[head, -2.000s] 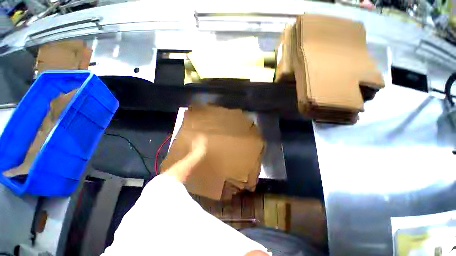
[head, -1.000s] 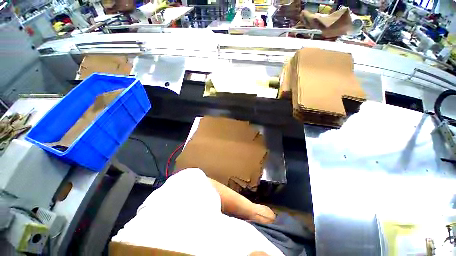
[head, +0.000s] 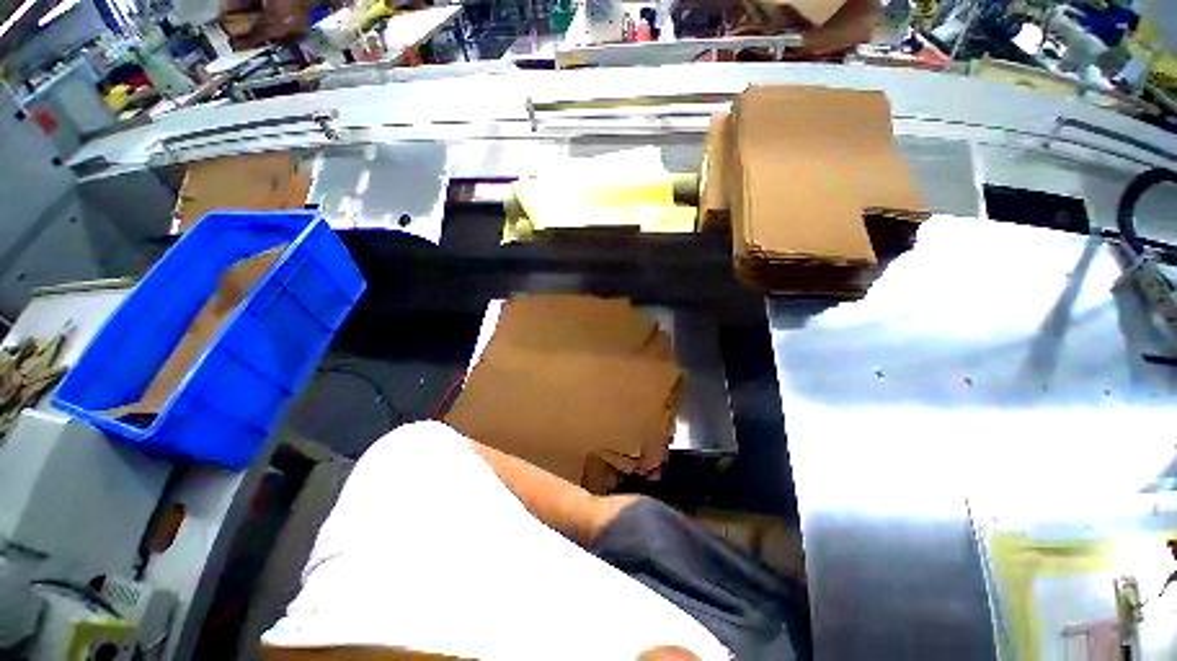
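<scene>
A pile of spare brown pieces (head: pixel 568 375) lies low in the middle, its edges uneven. A thick brown panel stack (head: pixel 803 174) with a stepped notch rests at the edge of the metal table. A white sleeve and a bare forearm cross the lower middle, the forearm meeting dark grey cloth; no hand shows clearly at its end. A thin brown edge (head: pixel 338 653) shows under the white cloth at the bottom. A small patch of skin at the bottom edge is too cut off to identify. My right hand cannot be made out.
A blue bin (head: pixel 213 342) holding brown pieces stands at left. Yellow sheets (head: pixel 604 204) lie beyond the dark gap. The shiny metal table (head: pixel 904 387) is at right, with part of a white template with yellow strips (head: pixel 1033 581) at its near corner. More brown pieces (head: pixel 239 187) lie far left.
The hand on the spare pieces two seconds ago has drawn back towards the wearer, out of sight. The view has tilted up since then; the dark grey cloth shows more.
</scene>
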